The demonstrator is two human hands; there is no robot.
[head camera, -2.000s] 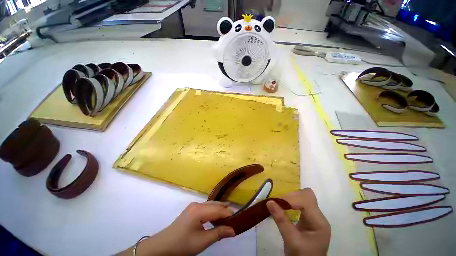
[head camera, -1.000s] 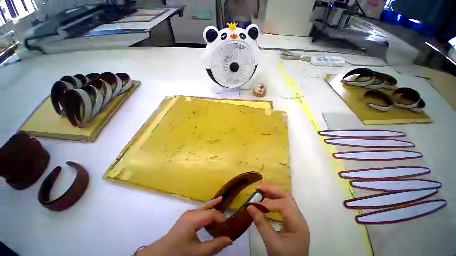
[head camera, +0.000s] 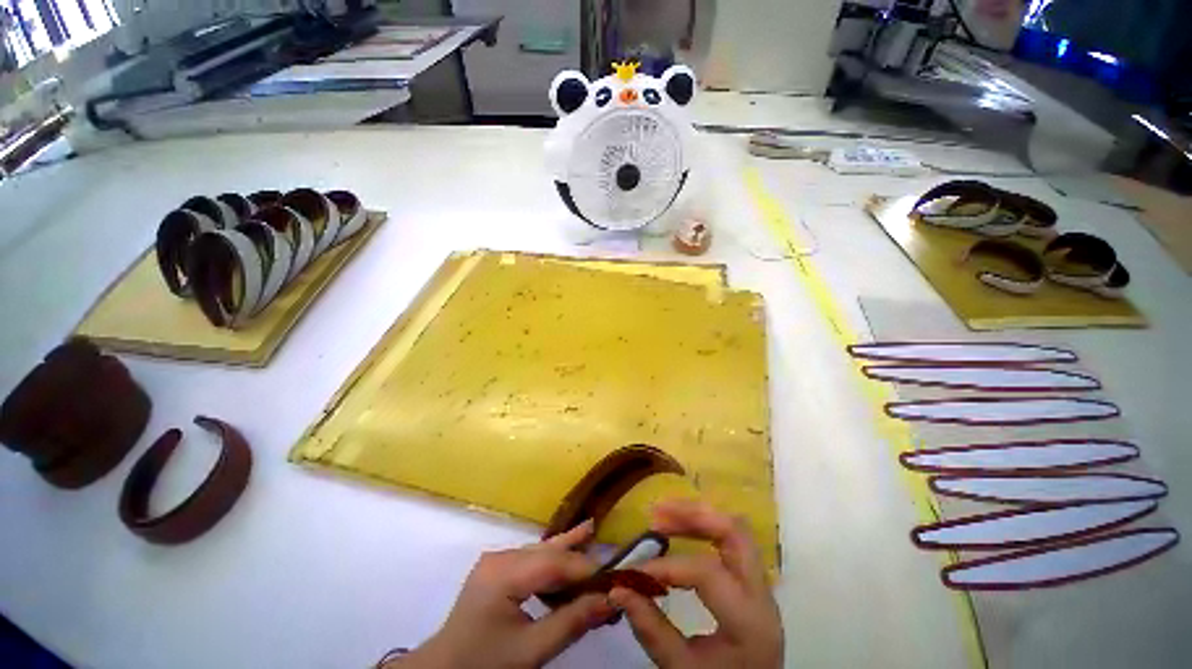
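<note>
A dark brown curved headband (head camera: 614,478) is held at the near edge of the yellow work board (head camera: 523,379), its arch rising over the board. A cover piece with a white inner face and dark edge (head camera: 637,554) lies at its near end, between the fingers. My left hand (head camera: 523,595) pinches the headband and the piece from the left. My right hand (head camera: 712,588) pinches the piece's right part with thumb and fingers. The fingers hide much of the near end.
Brown headbands stand nested at left (head camera: 79,412), with a loose one (head camera: 187,490) beside them. Part-covered headbands stand on the left board (head camera: 111,314) and right board (head camera: 1000,307). White cut panels (head camera: 1020,455) lie at right. A panda fan (head camera: 625,163) and small ornament (head camera: 693,235) stand behind.
The held headband has turned with its arch more upright. My right hand has moved from the piece's far right end closer to my left hand. The camera view has shifted slightly.
</note>
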